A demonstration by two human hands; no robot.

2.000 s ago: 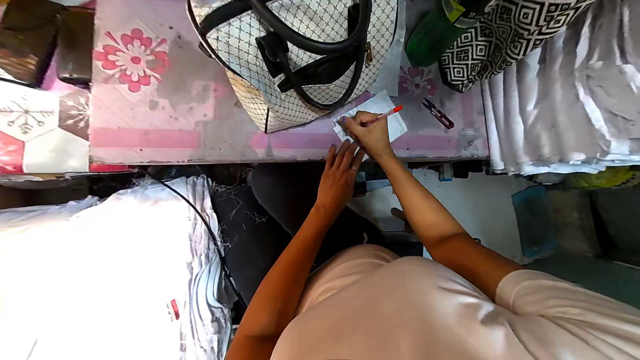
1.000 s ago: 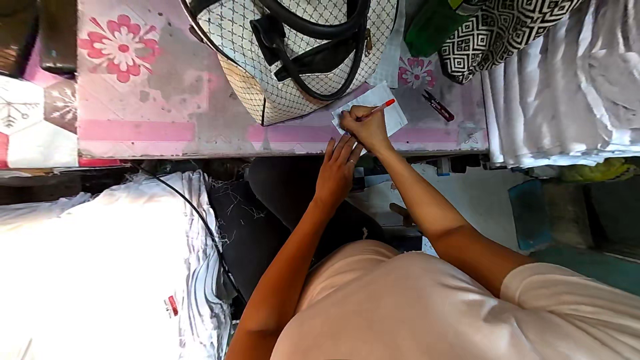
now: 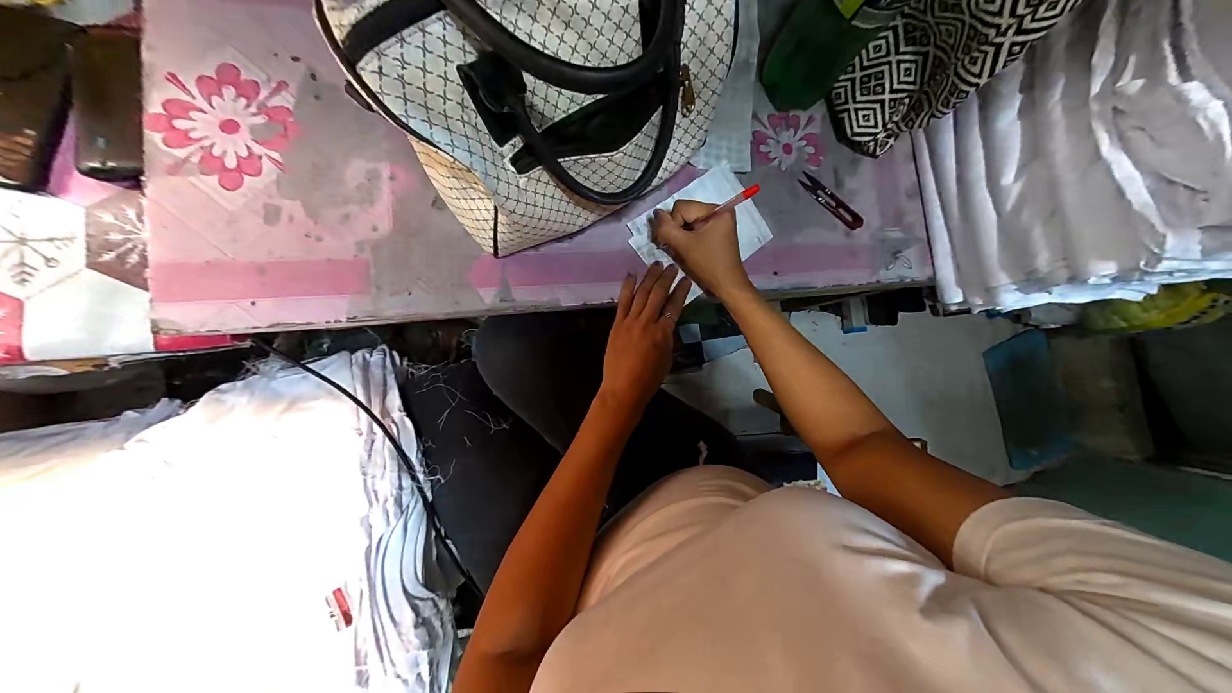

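My right hand [image 3: 705, 245] is closed around a pen [image 3: 724, 205] with a red end, its fingers resting on a small sheet of white paper [image 3: 753, 231] that bears writing. The paper lies near the front edge of the pink table [image 3: 414, 274]. At the paper's lower edge my left hand [image 3: 643, 332] lies with its fingertips on or beside it, holding nothing. A pair of thread snips [image 3: 831, 200] lies to the right of the paper. Behind my hands stands a cream patterned handbag [image 3: 587, 125] with black handles.
Stacked white cloth [image 3: 1049, 173] covers the table's right side, near a black-and-white patterned bag [image 3: 905, 82] and a green bottle [image 3: 808, 58]. At lower left is a large pile of white cloth [image 3: 231, 539], crossed by a black cable [image 3: 390, 438]. Dark cases [image 3: 106, 106] lie at upper left.
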